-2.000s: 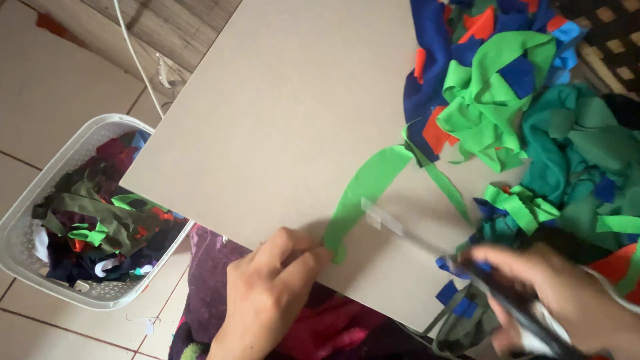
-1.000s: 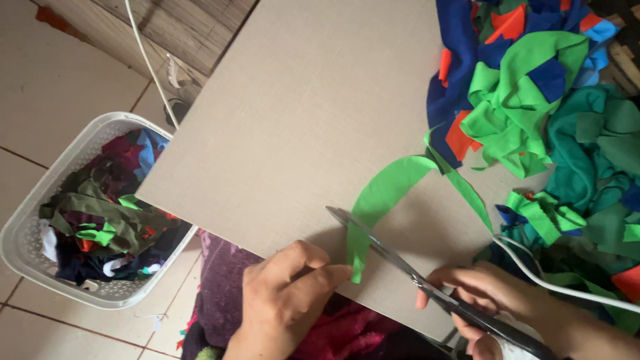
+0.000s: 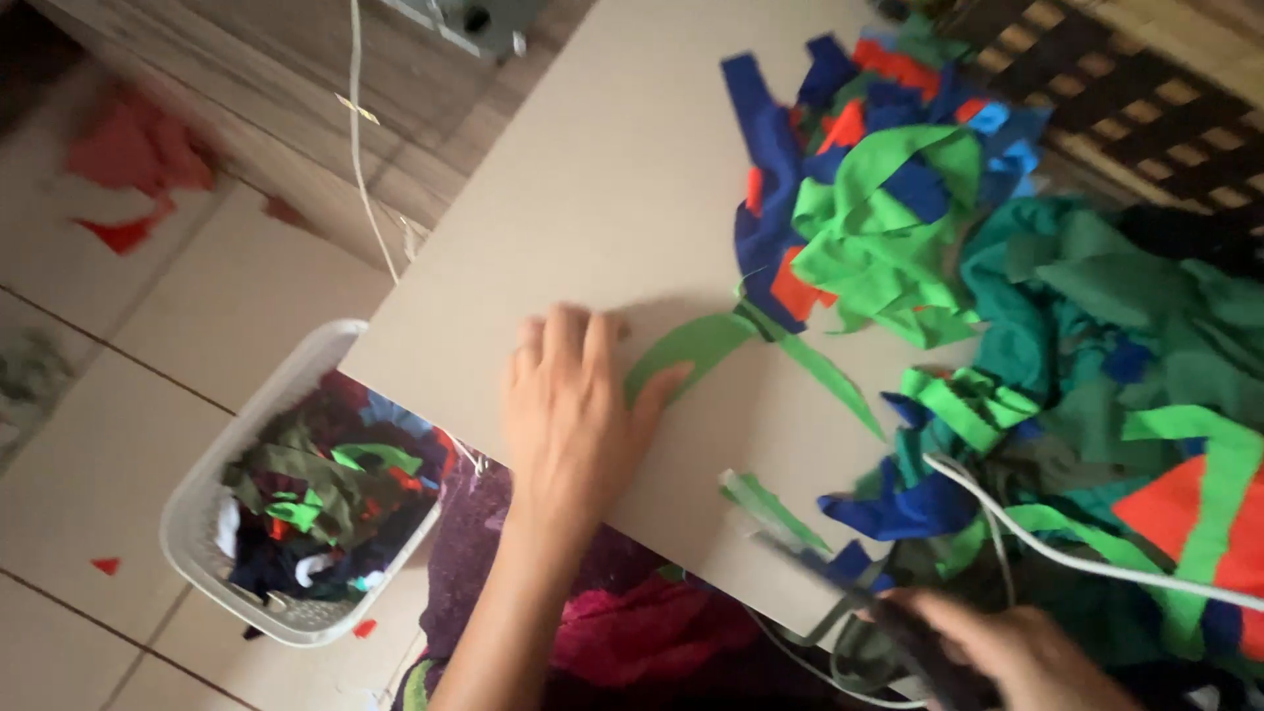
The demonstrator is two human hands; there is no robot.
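My left hand point(image 3: 578, 405) lies palm down on the light tabletop point(image 3: 553, 227), its thumb over a curved strip of bright green fabric point(image 3: 706, 346). Whether its fingers grip the strip is unclear. At the lower right, my right hand point(image 3: 997, 642) holds black-handled scissors point(image 3: 904, 632), blurred, with the blades pointing up and left. Beside the blade tips rests a small green fabric piece point(image 3: 780, 509). A narrow green strip point(image 3: 834, 380) extends down and right from the curved one, near a pile of green, blue and orange scraps point(image 3: 889, 237).
A white plastic basket point(image 3: 188, 523) filled with fabric scraps stands on the tiled floor at the left. White cables point(image 3: 1086, 563) cross the cloth at the right, and another cable point(image 3: 355, 128) hangs behind the table. Red scraps point(image 3: 138, 148) lie on the floor.
My left hand has moved up onto the table and over the curved green strip. The scissors, which were across that strip, are now lower and to the right, away from it.
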